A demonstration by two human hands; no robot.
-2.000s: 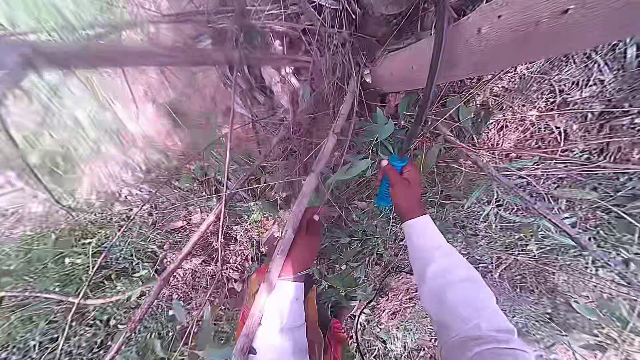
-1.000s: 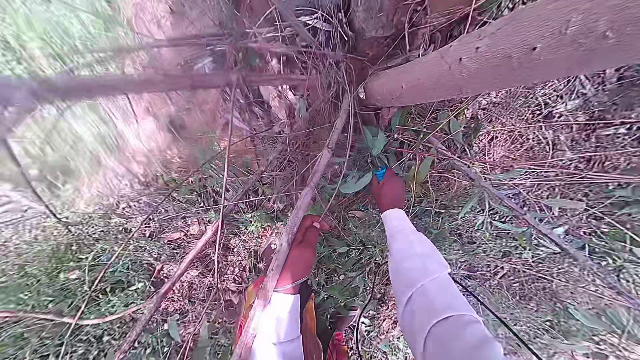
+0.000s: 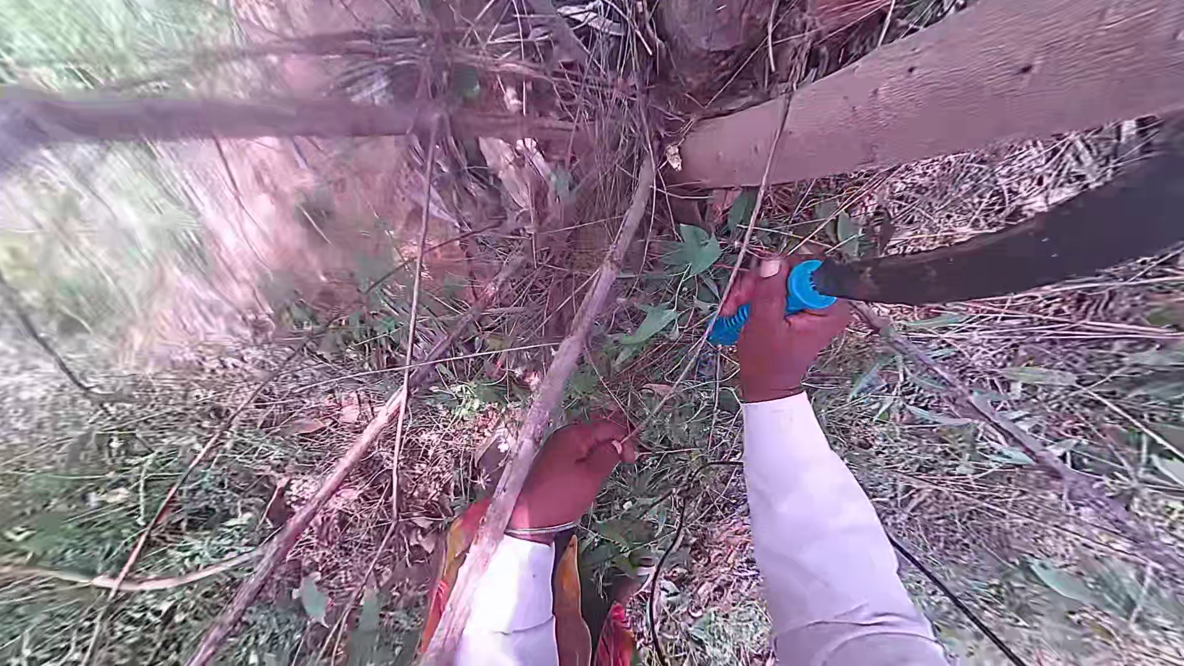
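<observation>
My right hand [image 3: 782, 338] grips the blue handle [image 3: 809, 285] of a machete-like tool, whose dark curved blade [image 3: 1017, 248] reaches to the right edge of the view. A thin twig [image 3: 766, 176] passes by the fingers of that hand. Lower and to the left is my left hand [image 3: 573, 467], fingers curled, with what seems a thin stem at its fingertips. A long bare branch [image 3: 555, 379] crosses in front of my left wrist. Green leaves [image 3: 694, 250] grow between the hands and the trunk.
A thick smooth trunk [image 3: 888, 106] runs across the upper right. Another branch [image 3: 277, 118] lies across the upper left, and a slanting one [image 3: 314, 509] stands lower left. Tangled dry twigs [image 3: 592, 92] surround the stump area at top. Another branch [image 3: 999, 425] slopes down on the right.
The blade, upright two seconds ago and hardly visible one second ago, now points right. My right hand has turned with the handle. My left hand's fingers have curled in more.
</observation>
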